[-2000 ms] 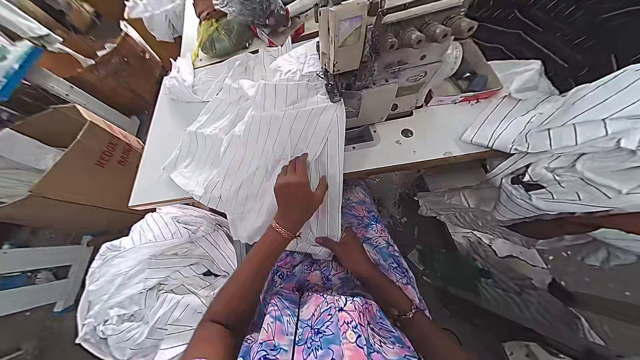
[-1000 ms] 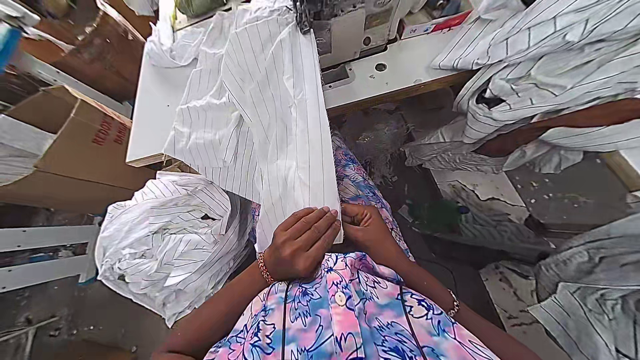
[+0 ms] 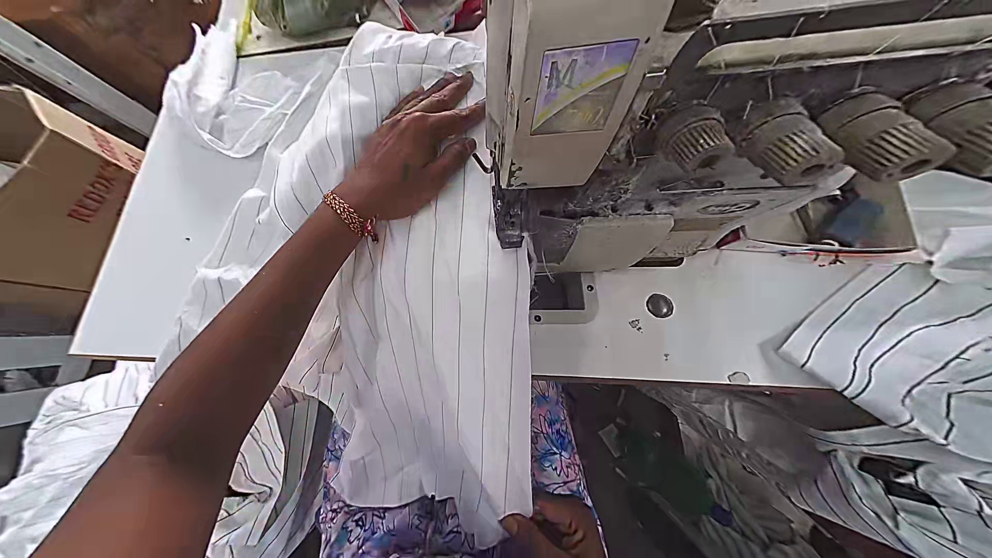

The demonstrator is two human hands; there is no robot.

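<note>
White pinstriped fabric (image 3: 434, 310) lies over the white sewing machine table and hangs down over my lap. Its right edge runs under the presser foot (image 3: 509, 221) of an industrial sewing machine (image 3: 577, 93). My left hand (image 3: 415, 151) lies flat on the upper part of the cloth, fingers spread, just left of the needle area. At the bottom, my right hand (image 3: 550, 527) pinches the lower right corner of the fabric between thumb and fingers. A woven bracelet circles my left wrist.
A cardboard box (image 3: 70, 194) stands left of the table (image 3: 186, 232). More striped cloth is heaped at the lower left (image 3: 77, 442) and on the right (image 3: 914, 349). Thread tension knobs (image 3: 697, 139) project from the machine. A green bundle (image 3: 310, 12) sits behind the table's far edge.
My left hand has moved from the fabric's lower end, beside my right hand, up to the cloth near the presser foot. The view has shifted closer to the machine.
</note>
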